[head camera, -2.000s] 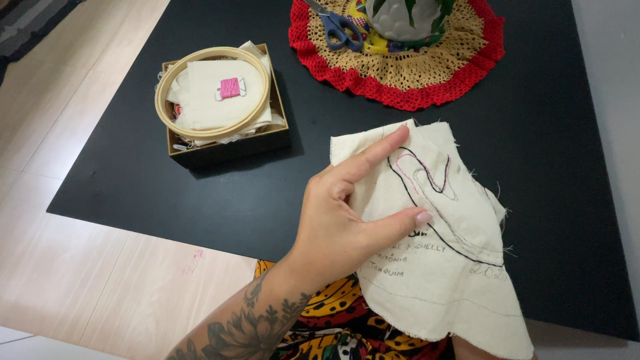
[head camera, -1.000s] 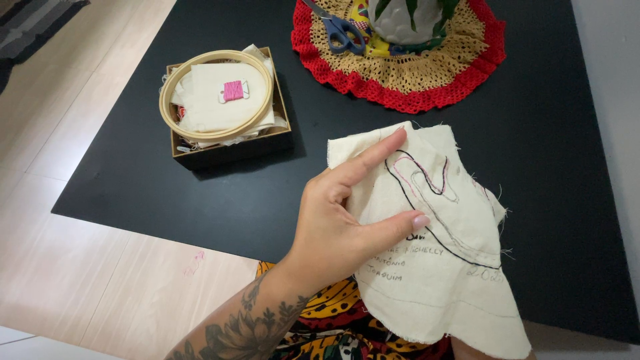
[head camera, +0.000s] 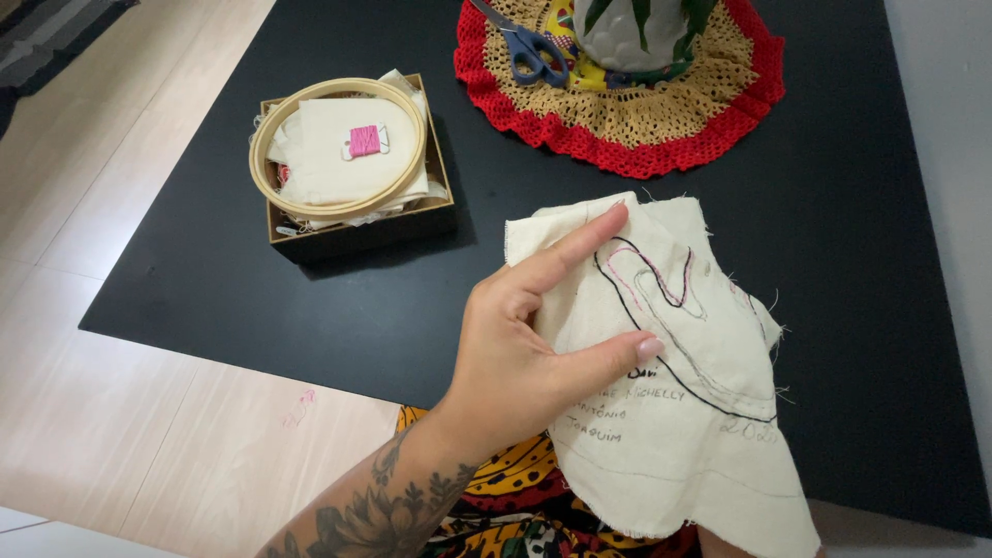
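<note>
My left hand (head camera: 527, 349) holds a piece of cream cotton fabric (head camera: 697, 465) by its left side, index finger and thumb spread over the front, the other fingers hidden behind it. The cloth has frayed edges and hangs over my lap and the table's near edge. Black and pink stitched lines curve across its upper part, beside faint pencil lines, with handwriting lower down. Of my right side, only a bit of skin shows below the cloth at the bottom edge; the right hand itself cannot be made out.
On the black table (head camera: 372, 318), an open box (head camera: 364, 244) of fabric scraps carries a wooden embroidery hoop (head camera: 260, 170) and a bobbin of pink thread (head camera: 364, 141). Blue-handled scissors (head camera: 535, 58) lie on a red and beige crocheted doily (head camera: 620, 128), beside a white plant pot (head camera: 620, 35).
</note>
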